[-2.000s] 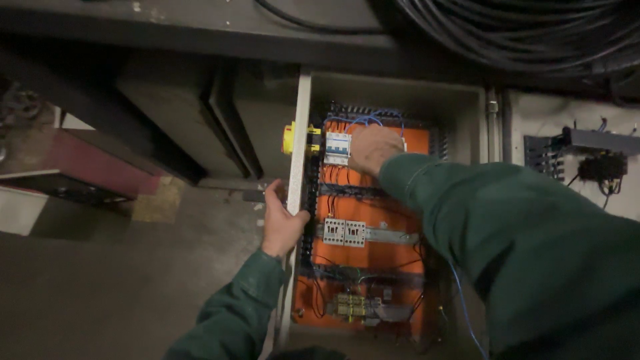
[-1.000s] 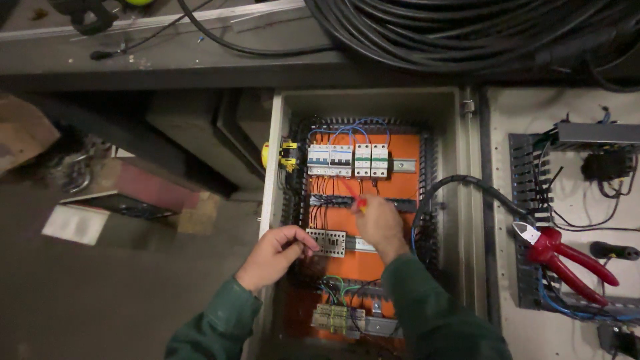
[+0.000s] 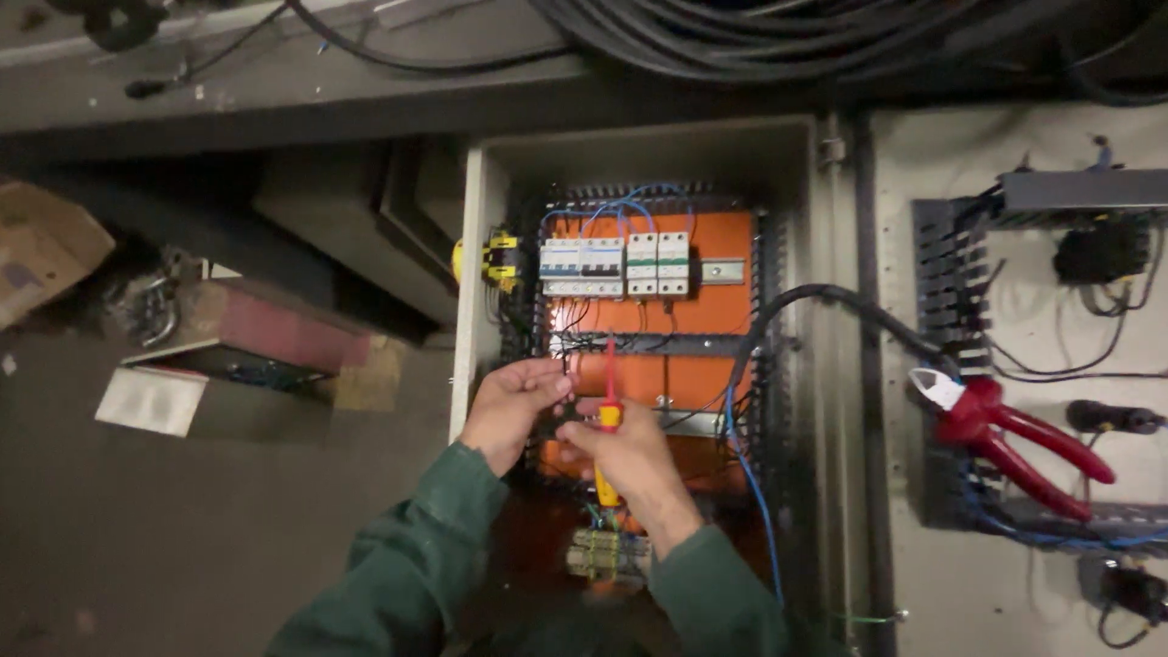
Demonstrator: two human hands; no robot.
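Note:
My right hand (image 3: 630,456) holds a screwdriver (image 3: 609,415) with a yellow and red handle, its red shaft pointing up toward the slotted wiring duct (image 3: 662,344). Close to its left, my left hand (image 3: 516,401) has thumb and fingertips pinched together near thin dark wires; whether a wire is between them is too small to tell. Both hands are over the orange mounting plate (image 3: 707,315) of an electrical enclosure. Above them, circuit breakers (image 3: 581,265) sit on a DIN rail (image 3: 723,271). Terminal blocks (image 3: 602,554) lie below. The hands hide the contactors.
On the enclosure door (image 3: 958,593) at right lie red-handled diagonal cutters (image 3: 1013,429), beside wiring duct and a thick black cable (image 3: 821,292). Coiled black cable (image 3: 803,41) rests on the surface above. A yellow fitting (image 3: 497,260) is at the enclosure's left wall. Boxes stand on the floor at left.
My left hand has left the enclosure edge it touched two seconds ago and is now over the plate. My right hand has come down from the breakers; the screwdriver was in it one second ago too.

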